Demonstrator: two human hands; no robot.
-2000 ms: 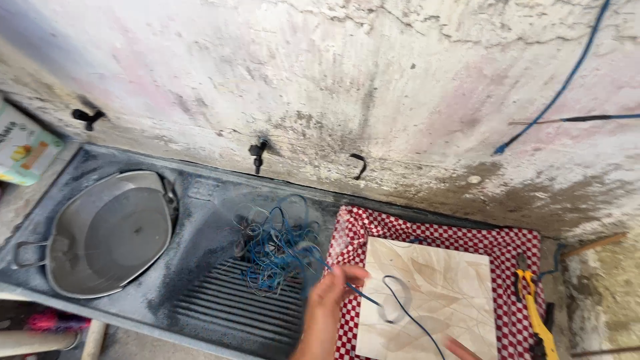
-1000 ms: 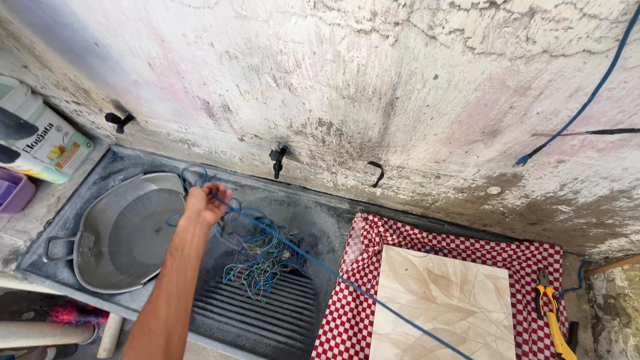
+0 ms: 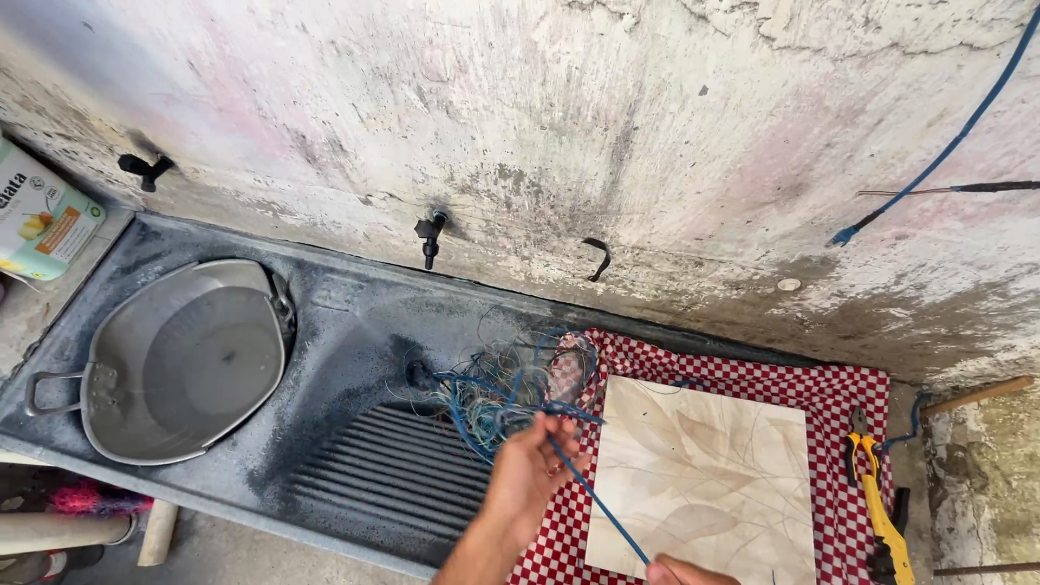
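My left hand (image 3: 536, 467) holds blue cable (image 3: 600, 504) between its fingertips, over the sink's right side beside the checkered cloth. The cable runs down to the right, where my right hand (image 3: 686, 571), partly cut off by the lower edge, pinches it over the tile. Behind my left hand a tangle of thin blue and pale wires (image 3: 496, 402) lies in the ribbed basin. A beige leaf-patterned tile (image 3: 699, 471) rests on the red-and-white checkered cloth (image 3: 845, 386). Yellow-handled pliers (image 3: 881, 508) lie on the cloth's right side.
A dented metal pan (image 3: 203, 366) sits in the left part of the stone sink (image 3: 325, 325). Black taps (image 3: 429, 236) (image 3: 146, 169) project from the worn wall. At upper right hangs a blue cable (image 3: 959, 138). A printed container (image 3: 49, 215) stands at far left.
My left hand has moved right from beside the pan to the cloth's left edge, still holding cable. My right hand, out of view one second ago, shows at the lower edge.
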